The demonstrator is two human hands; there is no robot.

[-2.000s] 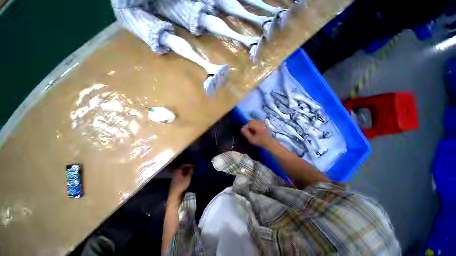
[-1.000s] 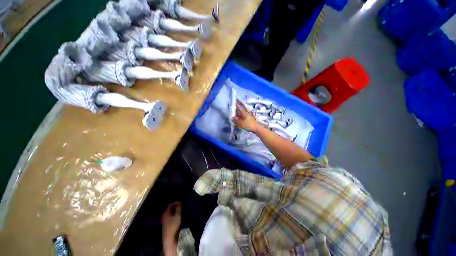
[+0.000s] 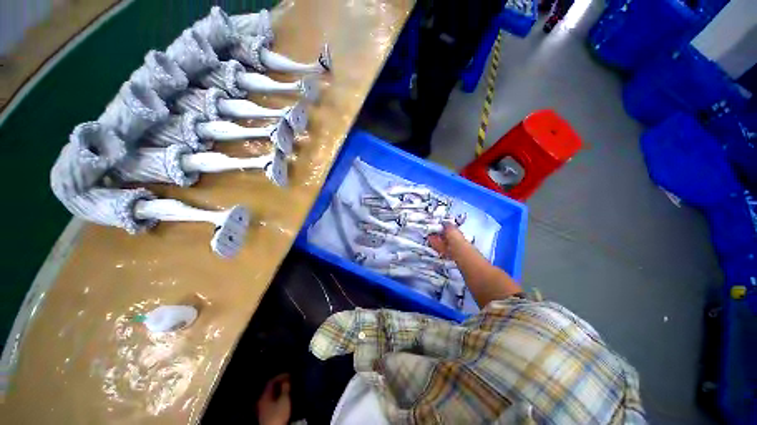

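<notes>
A blue parts bin [image 3: 516, 241] with a white liner holds several loose pale lower legs [image 3: 402, 217] with dark-marked feet. My right hand [image 3: 446, 239] is inside the bin on the legs at its right side. Whether its fingers are closed on a leg is unclear. My left hand [image 3: 274, 400] hangs low by the bench edge, dim and partly cut off. No part shows in it, and its finger position is unclear. Several finished leg assemblies [image 3: 95, 199] lie in an overlapping row on the bench, feet pointing right. A white glue bottle [image 3: 171, 319] lies below them.
The tan bench [image 3: 274, 195] under shiny film curves along a green conveyor [image 3: 50, 124]. A red stool [image 3: 539, 149] stands beyond the bin. A person in dark clothes [image 3: 436, 75] is at the top. Blue containers [image 3: 697, 158] line the right side.
My right hand has moved from beside the bin to its left part, then across to the right side. The view has shifted, showing more of the leg assemblies; the small dark packet has left the picture.
</notes>
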